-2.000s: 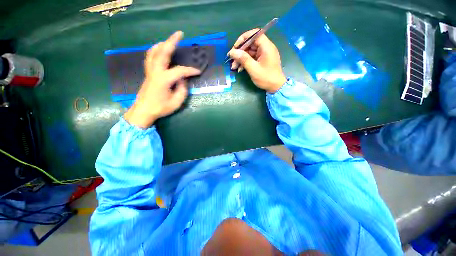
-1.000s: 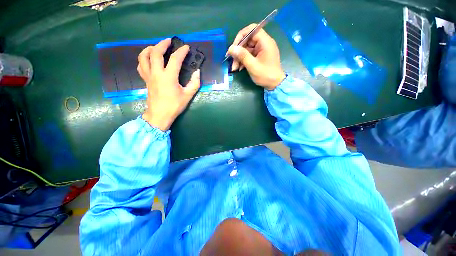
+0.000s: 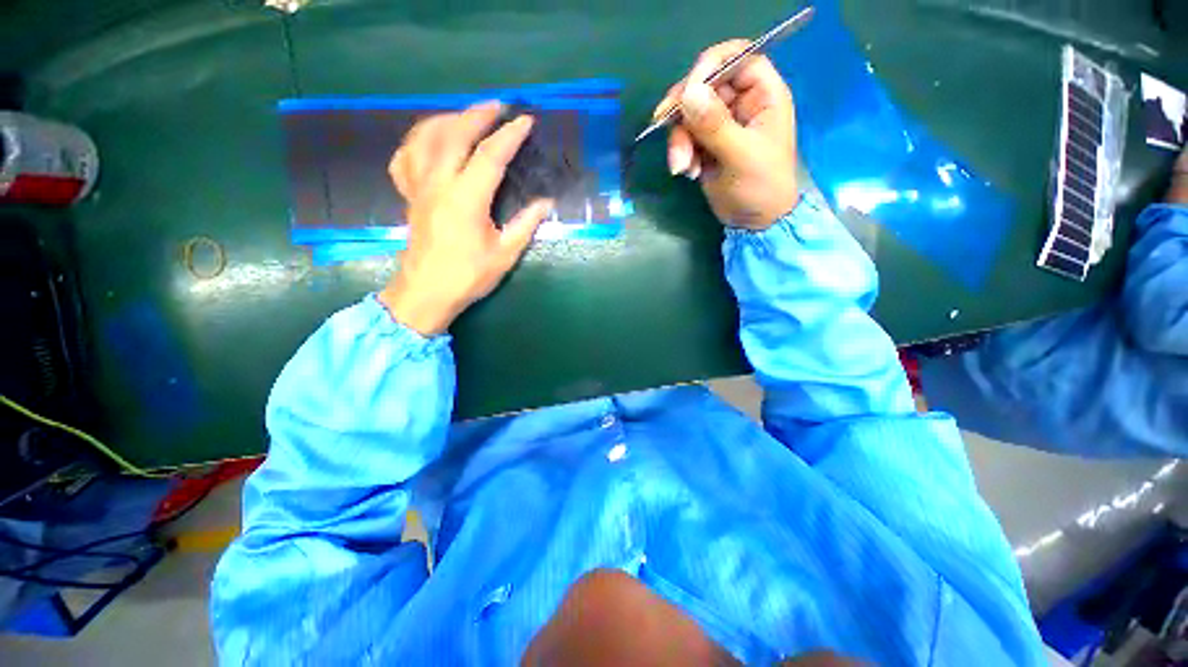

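Note:
My left hand [image 3: 459, 209] holds a black plastic housing [image 3: 537, 176] between thumb and fingers, over the right part of the dark strips. The housing is blurred and partly covered by the fingers. The dark adhesive strips [image 3: 345, 167] lie in a row on a blue backing film [image 3: 313, 239], with small white tabs at the lower right edge. My right hand [image 3: 740, 137] grips thin metal tweezers [image 3: 762, 42], right of the film. The tips point down and left, clear of the film's right edge. I cannot tell whether the tips hold anything.
A shiny loose blue film sheet [image 3: 899, 196] lies right of my right hand. A black-and-white strip sheet [image 3: 1079, 163] is farther right, near another person's blue sleeve [image 3: 1159, 287]. A rubber band [image 3: 205, 257] and a red-and-white can [image 3: 46, 159] are at the left.
My right hand and the tweezers have moved right, away from the film's edge. My left hand has closed on the housing since the earliest frame and has shifted slightly right since the middle frame.

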